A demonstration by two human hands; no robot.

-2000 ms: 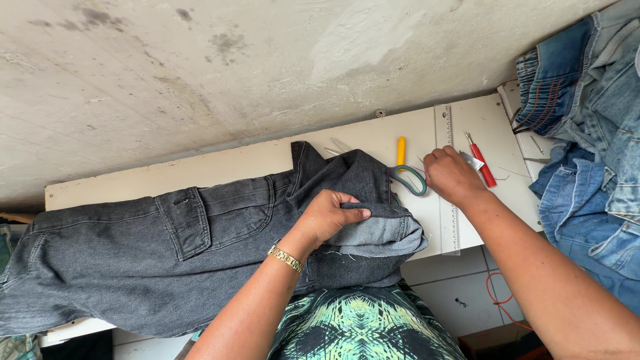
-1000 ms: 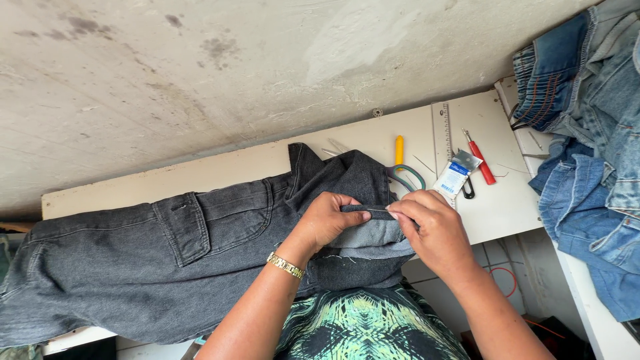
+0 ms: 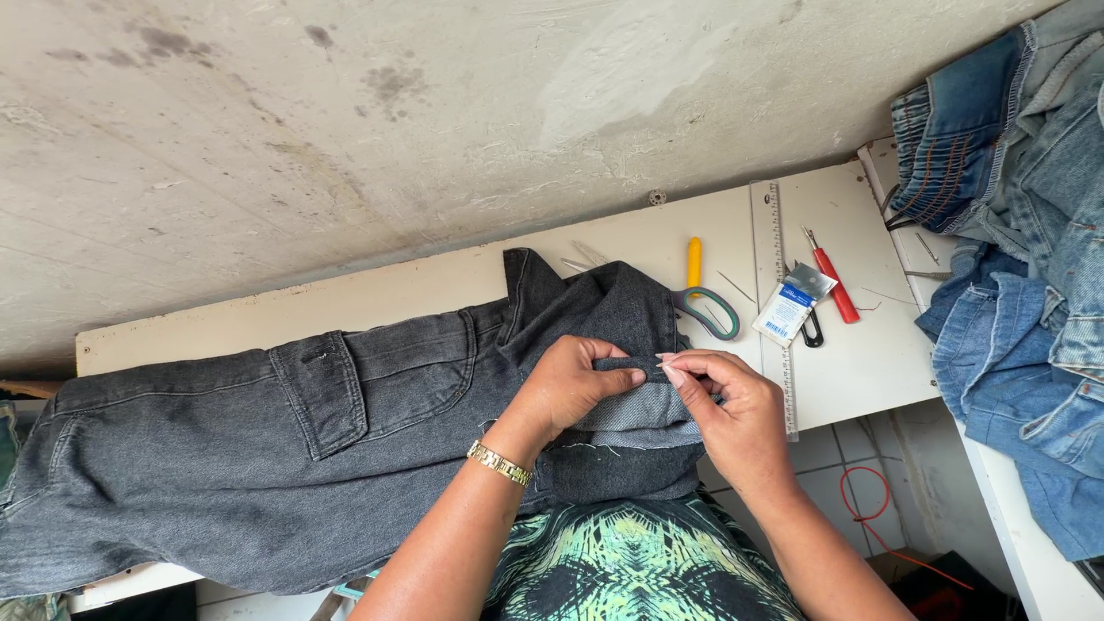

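Dark grey denim trousers (image 3: 207, 457) with a flap pocket lie across the white table and over its front edge. My left hand (image 3: 578, 384), with a gold-coloured bracelet at the wrist, pinches a folded edge of the denim between thumb and fingers. Close to its right, my right hand (image 3: 724, 397) has thumb and fingertips together at the same fold; a small, thin thing shows at the tips, too small to name. Below both hands the lighter inner side of the fabric (image 3: 638, 410) shows, with a frayed edge.
Scissors (image 3: 707, 312) lie partly under the denim, near a yellow marker-like stick (image 3: 693, 263). To the right are a clear ruler (image 3: 776, 302), a printed needle packet (image 3: 789, 310) and a red seam ripper (image 3: 835, 285). Blue jeans (image 3: 1018, 345) are heaped at far right; a wall (image 3: 431, 129) rises behind.
My right hand has moved left from beside the ruler to the denim fold. The packet, mostly hidden by that hand earlier, now shows on the table. My left hand still pinches the fabric.
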